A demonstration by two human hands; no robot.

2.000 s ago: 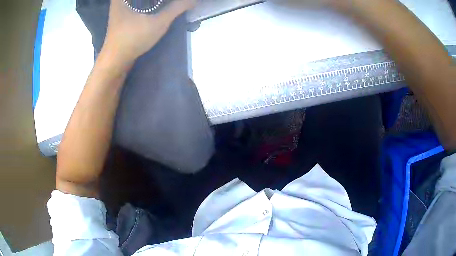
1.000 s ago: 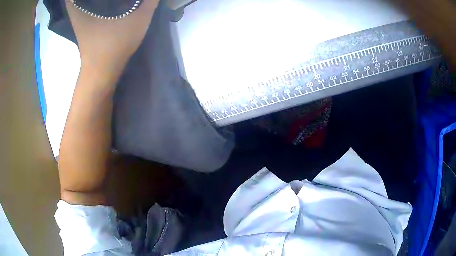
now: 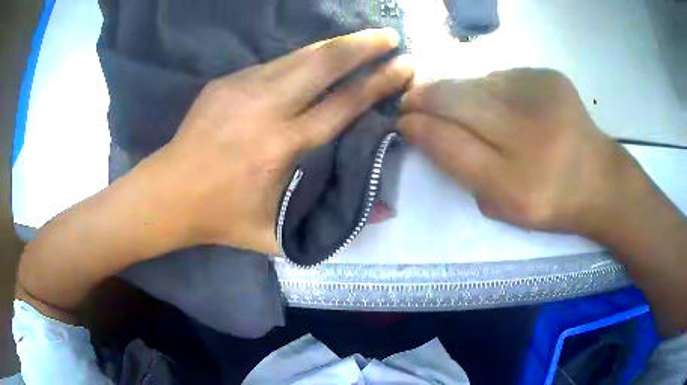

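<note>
My left hand (image 3: 248, 143) lies flat on the dark garment (image 3: 173, 45), its fingers stretched right towards the top middle and pressing the cloth. My right hand (image 3: 520, 143) pinches the edge of the cloth between thumb and fingers, close to the left fingertips. A silvery metal zipper (image 3: 373, 188) runs down from the right fingertips and curls in a loop beside my left hand. A smoother grey panel (image 3: 218, 289) hangs over the table edge below my left wrist. The exact grip under the right fingertips is hidden.
The white table (image 3: 467, 241) has a measuring tape (image 3: 452, 289) along its curved front edge. A small dark machine part (image 3: 473, 16) is at the top. A blue bin (image 3: 550, 338) with dark pieces stands at lower right.
The view now shows more of the table. My right hand has come in from the right edge to the cloth beside my left hand. The zipper loop now lies fully in view.
</note>
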